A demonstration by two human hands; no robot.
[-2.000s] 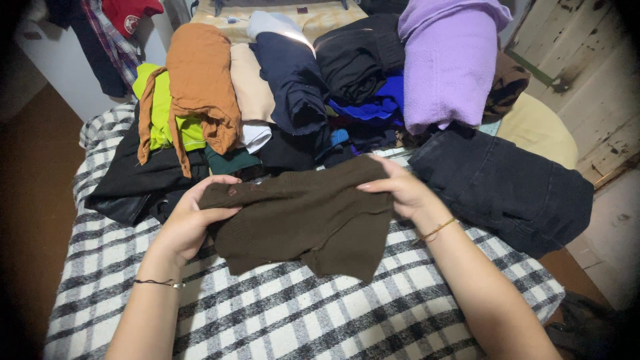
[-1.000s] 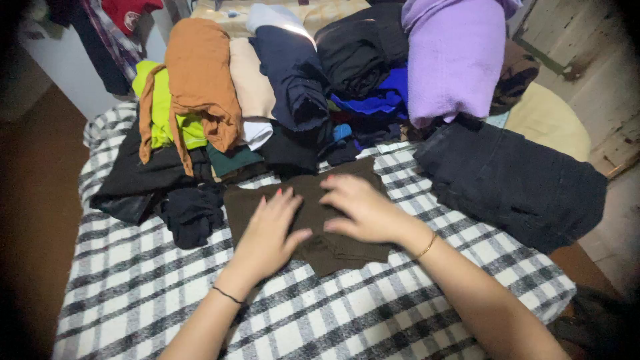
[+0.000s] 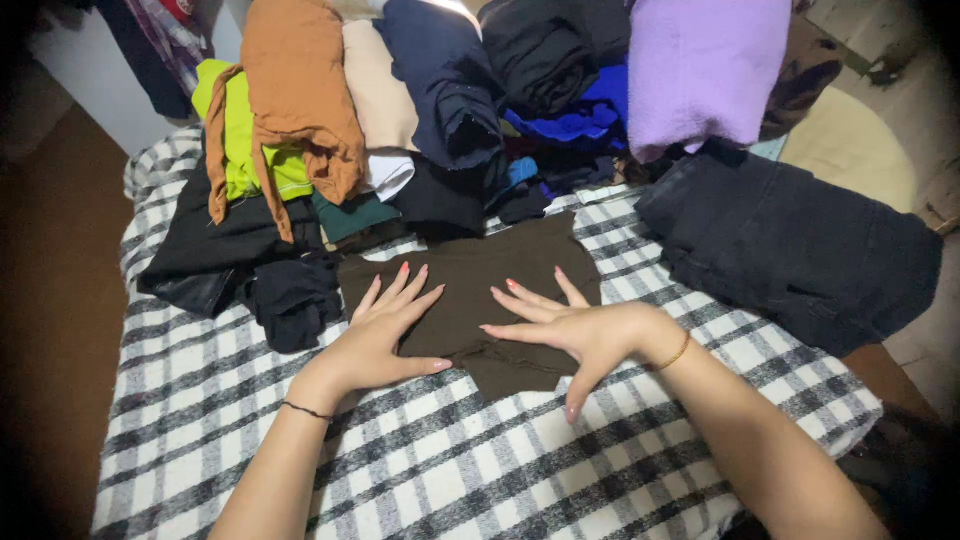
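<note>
A dark brown garment (image 3: 465, 300) lies spread flat on a black-and-white checked cloth (image 3: 420, 465). My left hand (image 3: 375, 330), fingers apart, rests on its left part, the thumb near its lower edge. Over the right part is my right hand (image 3: 577, 330), its fingers spread and its thumb pointing down past the garment's edge onto the checked cloth. Neither hand grasps anything. A small crumpled black garment (image 3: 296, 300) lies just left of the brown one.
Behind stand piled clothes: an orange garment (image 3: 300, 82), a yellow-green one (image 3: 240, 142), a beige one (image 3: 379, 82), a rolled navy one (image 3: 450, 82), a black roll (image 3: 536, 56) and a lilac towel-like roll (image 3: 705, 75). Folded dark jeans (image 3: 795, 240) lie at the right.
Two seconds ago both hands held up the brown garment by its upper corners. It now lies on the checked cloth, released, with the hands spread over it and farther apart than one second ago.
</note>
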